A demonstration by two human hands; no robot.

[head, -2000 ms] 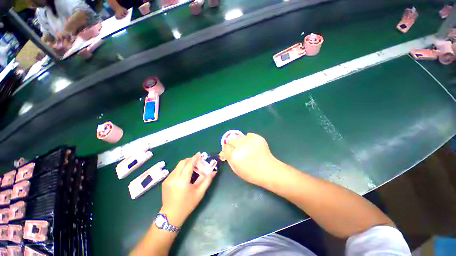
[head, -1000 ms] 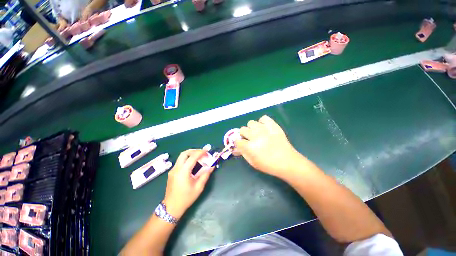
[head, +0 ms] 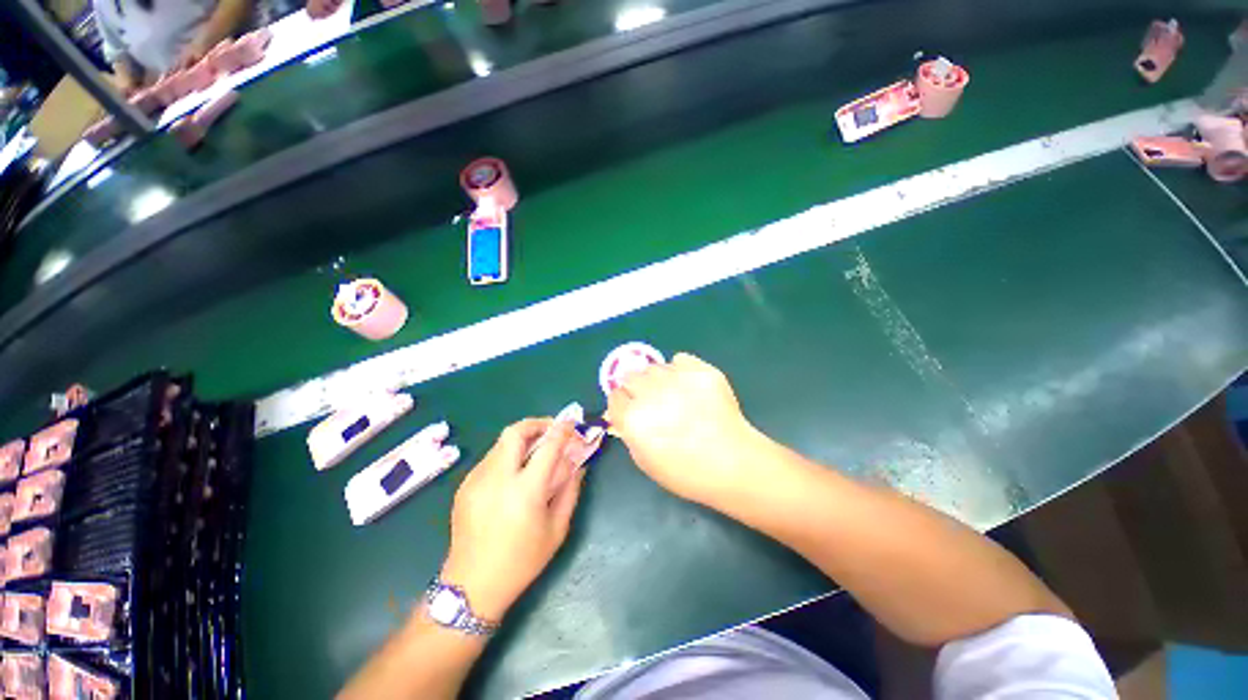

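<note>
My left hand (head: 516, 509), with a watch at the wrist, is closed around a pale pink handle shell (head: 576, 440); only its pronged end shows past the fingertips. My right hand (head: 689, 427) holds a pink fan head (head: 631, 367) with a white spoked ring, just up and right of the shell. A tiny dark part lies between the fingertips of both hands; its exact shape cannot be told. Two more handle shells, one (head: 401, 473) nearer me and one (head: 359, 428) behind it, lie on the green bench left of my hands.
Black trays (head: 196, 547) with pink shells are stacked at left. Beyond the white strip (head: 739, 260), the green belt carries a lone fan head (head: 370, 309), a blue-faced subassembly (head: 487, 250) and another subassembly (head: 877, 111). More pink parts lie far right. Another person's arms show top left.
The belt parts have moved right relative to the white strip. My right hand has come down and left, closer to my left hand, since a second ago. The left fingers now cover more of the shell.
</note>
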